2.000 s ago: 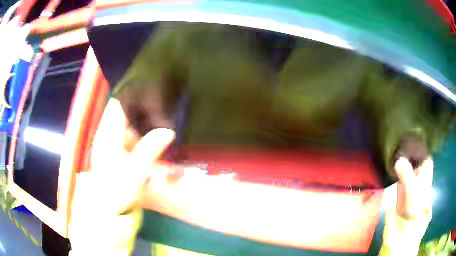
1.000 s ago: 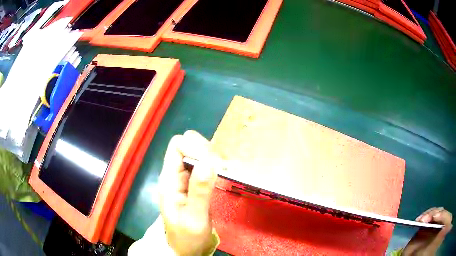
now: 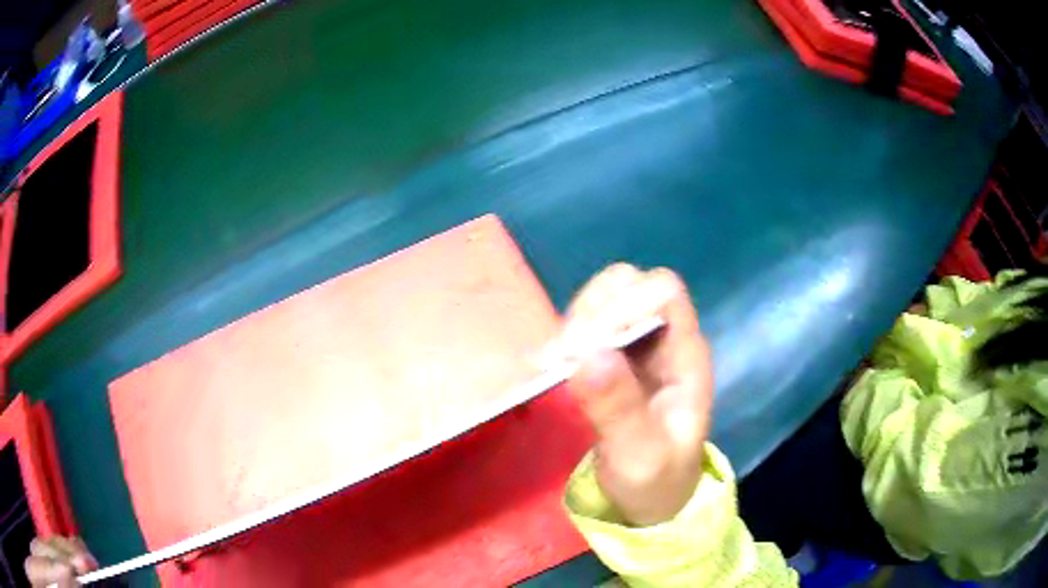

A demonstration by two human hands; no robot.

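A thin display panel (image 3: 379,459) shows nearly edge-on, as a pale strip slanting from the lower left up to the right. My left hand (image 3: 58,561) holds its far left end and is small and partly cut off at the lower left. My right hand (image 3: 646,402) pinches its right end between thumb and fingers; this hand is slightly blurred. The panel is above an orange-red foam tray (image 3: 345,356) lying on the green bench surface. The panel's faces are hardly visible, and it hides a strip of the foam.
A foam tray with a black screen (image 3: 52,218) is at the left, with part of another tray (image 3: 52,482) below it. More trays (image 3: 850,63) are at the top right. A person in a yellow-green smock (image 3: 965,436) is at the right edge.
The view has swung, so the foam tray and panel appear further left. The panel now slants up to the right instead of down, still held by both hands. A person has come into view.
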